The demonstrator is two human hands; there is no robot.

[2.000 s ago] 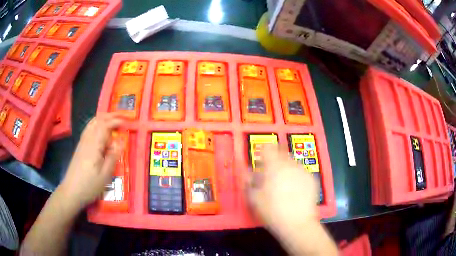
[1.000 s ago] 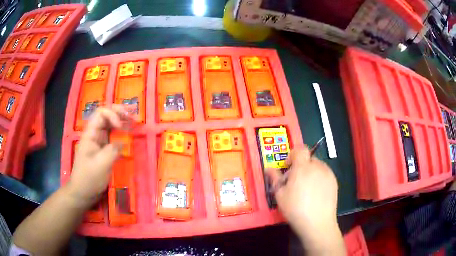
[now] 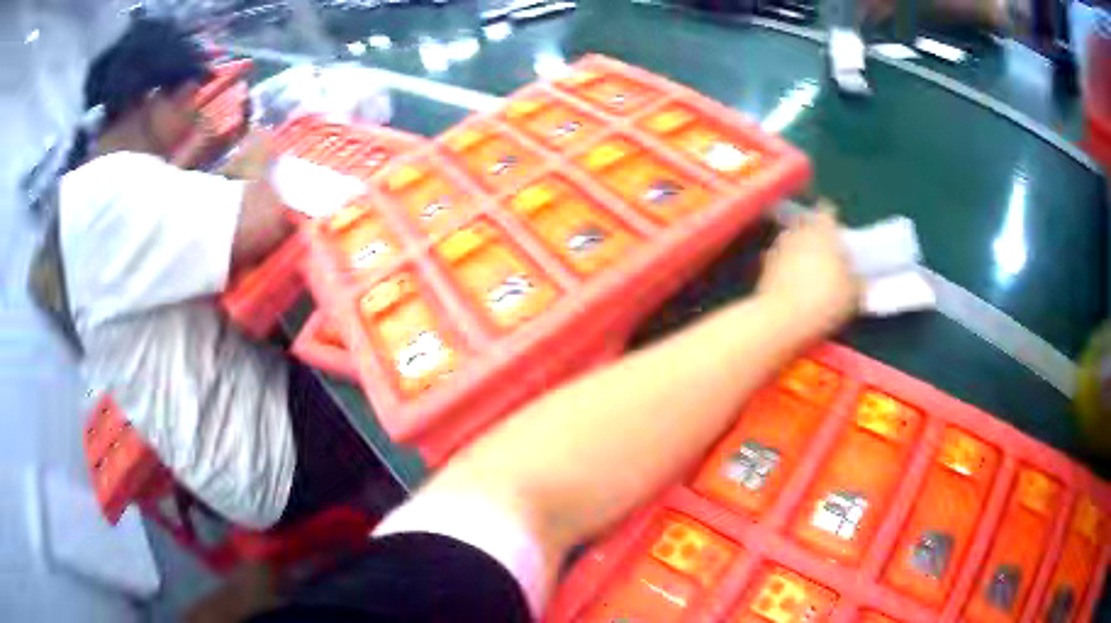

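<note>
My left hand point(image 3: 810, 274) is at the end of my outstretched arm, between the corner of the raised tray stack and the folded white paper point(image 3: 892, 268). It is blurred, and I cannot tell whether its fingers hold anything. The near foam tray point(image 3: 841, 584) with orange phone backs point(image 3: 859, 475) is at the lower right, cut off by the edge and partly behind my forearm. The stacked foam tray point(image 3: 457, 377) holds two rows of orange phones point(image 3: 512, 292). My right hand is out of the picture.
A person point(image 3: 158, 268) in a white top sits at the left beside more pink-red trays point(image 3: 329, 146). The green bench point(image 3: 950, 146) curves away behind, with small white items point(image 3: 848, 61) at the top. A yellow object point(image 3: 1094, 383) is at the right edge.
The view has swung left. My left hand has left the near tray and stretched out beside the paper. My right hand, the carton and the right-hand trays have gone out of view.
</note>
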